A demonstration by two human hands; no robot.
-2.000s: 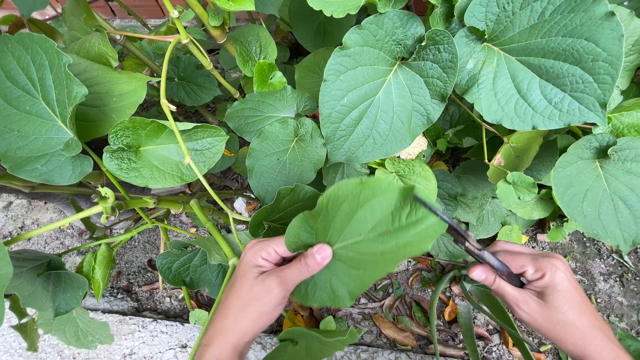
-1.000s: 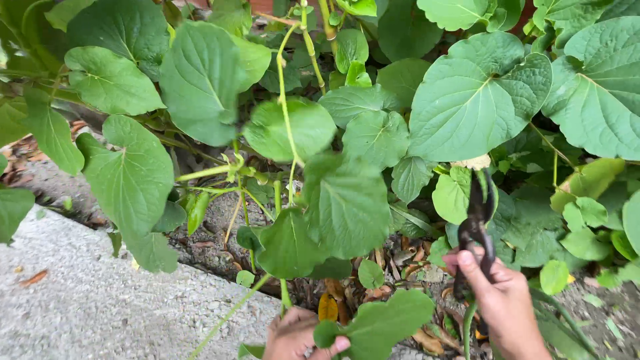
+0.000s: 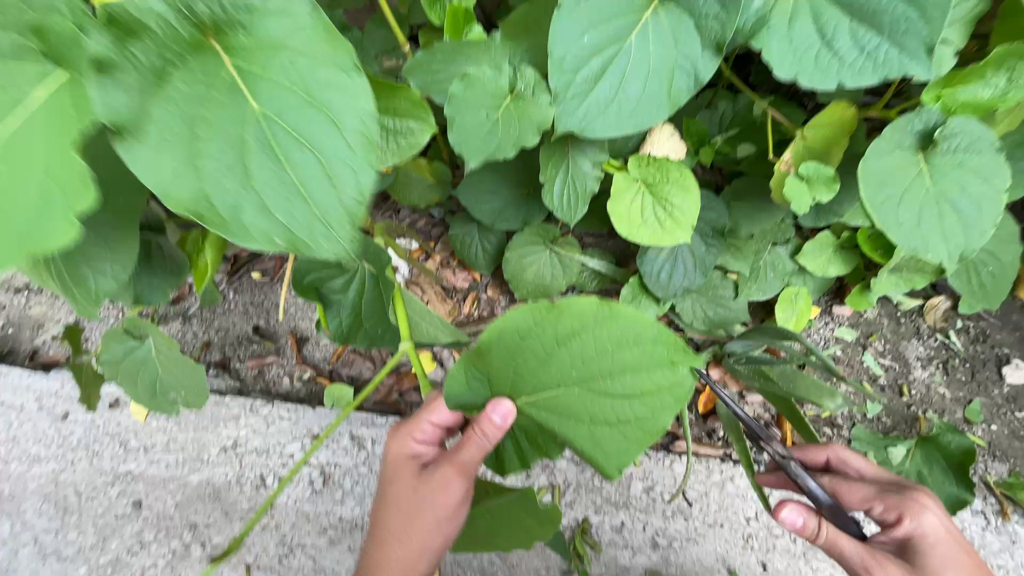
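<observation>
Between thumb and fingers, my left hand (image 3: 436,472) pinches a broad green leaf (image 3: 592,376) near its base, low in the middle of the view. My right hand (image 3: 872,504) grips a dark metal pair of scissors or garden snips (image 3: 780,456) at the lower right. The blade points up and left, and its end is at the leaf's pointed tip; whether it touches cannot be told. A green stem (image 3: 320,444) runs from the lower left up past my left hand. Another leaf (image 3: 508,516) hangs below the held one.
Large heart-shaped leaves (image 3: 632,64) crowd the top, some blurred at the left (image 3: 264,128). A pale concrete curb (image 3: 160,480) crosses the bottom. Soil with dry litter (image 3: 256,328) lies behind it. Long strap-like leaves (image 3: 784,376) lie near the blade, with a lobed leaf (image 3: 928,460) at the right.
My left hand has risen from the bottom edge and now holds a leaf up toward the blade. My right hand has tilted the tool, which pointed upward one second ago, over to the left.
</observation>
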